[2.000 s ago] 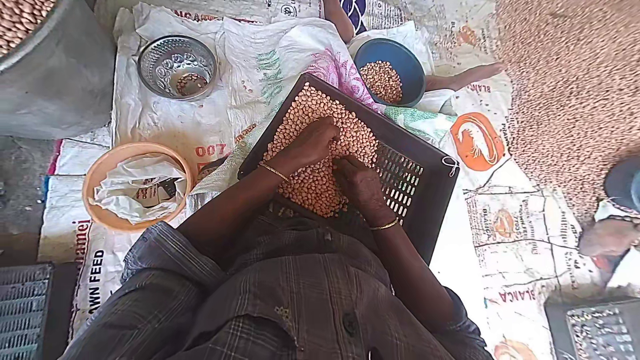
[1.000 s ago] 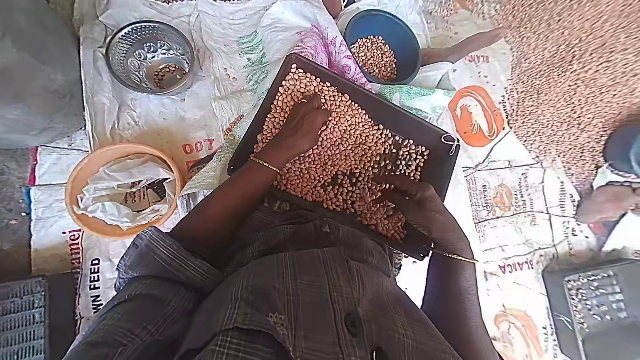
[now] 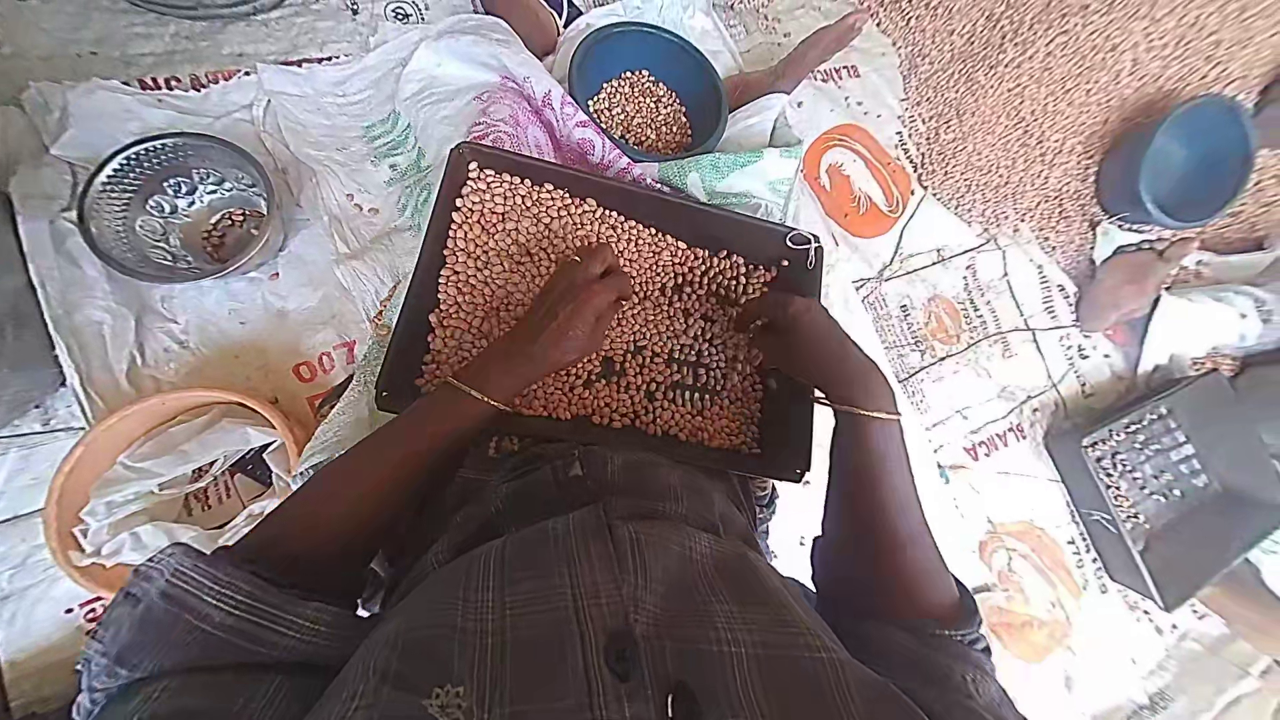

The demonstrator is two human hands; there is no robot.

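Note:
A black plastic tray with a slotted bottom (image 3: 740,215) rests across my lap, tilted in the view. Shelled nuts or beans (image 3: 530,230), pinkish brown, cover most of it; slots show through toward its right part. My left hand (image 3: 575,310) lies over the middle of the nuts with its fingers curled; the fingertips and anything between them are hidden. At the tray's right side my right hand (image 3: 800,335) touches the nuts with bent fingers, and its grip is not clear. A thin bangle circles each wrist.
A blue bowl (image 3: 648,90) with nuts stands beyond the tray. On the left are a metal bowl (image 3: 180,205) and an orange basin (image 3: 165,400) holding a white bag. Printed sacks (image 3: 960,370) cover the floor. Another person's hand (image 3: 1130,285), a blue container (image 3: 1180,165) and a black tray (image 3: 1180,500) are at right.
The nuts, earlier heaped toward the tray's left with bare slots at right, are spread across it. My right hand has moved from the middle to the tray's right side.

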